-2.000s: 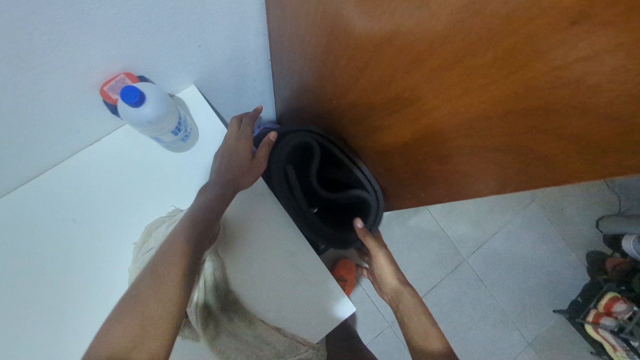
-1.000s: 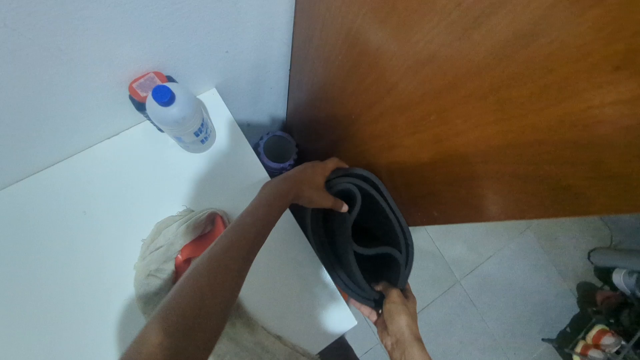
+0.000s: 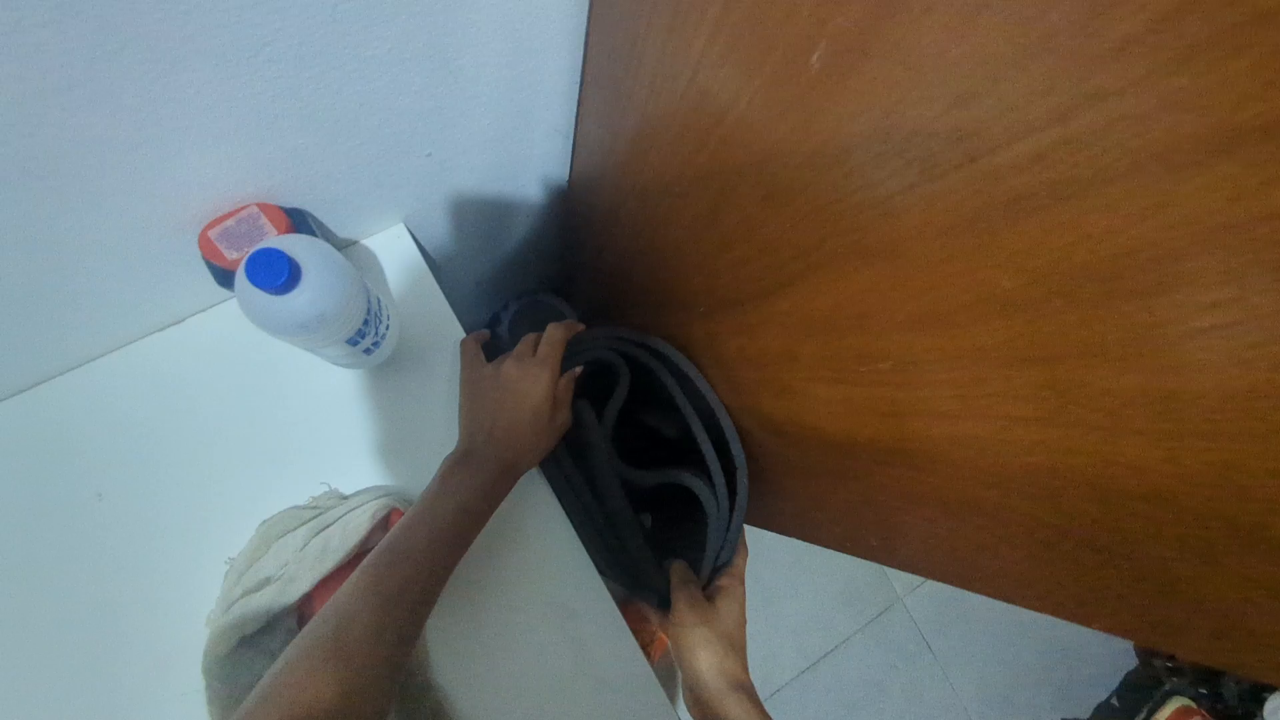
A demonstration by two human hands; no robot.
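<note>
A loosely rolled dark foam mat [image 3: 735,450] stands on end between the white tabletop's edge and a brown wooden door, its coiled layers seen from above. My left hand [image 3: 518,400] grips its upper left rim, with the fingers beside a dark round object [image 3: 535,312] in the corner behind. At the lower rim, my right hand [image 3: 705,610] holds the mat with the thumb over the edge. The mat's lower end is out of sight.
The white table [image 3: 480,640] bears a white bottle [image 3: 320,310] with a blue cap, a red-topped container [image 3: 240,235] by the wall and a pale cloth [image 3: 260,570] with something red. The wooden door [image 3: 950,280] stands right; dark items [image 3: 1180,690] lie at lower right.
One second ago the purple-rimmed round container stood uncovered in the corner; now my left hand and the mat are against or over it. Both hands keep hold of the mat.
</note>
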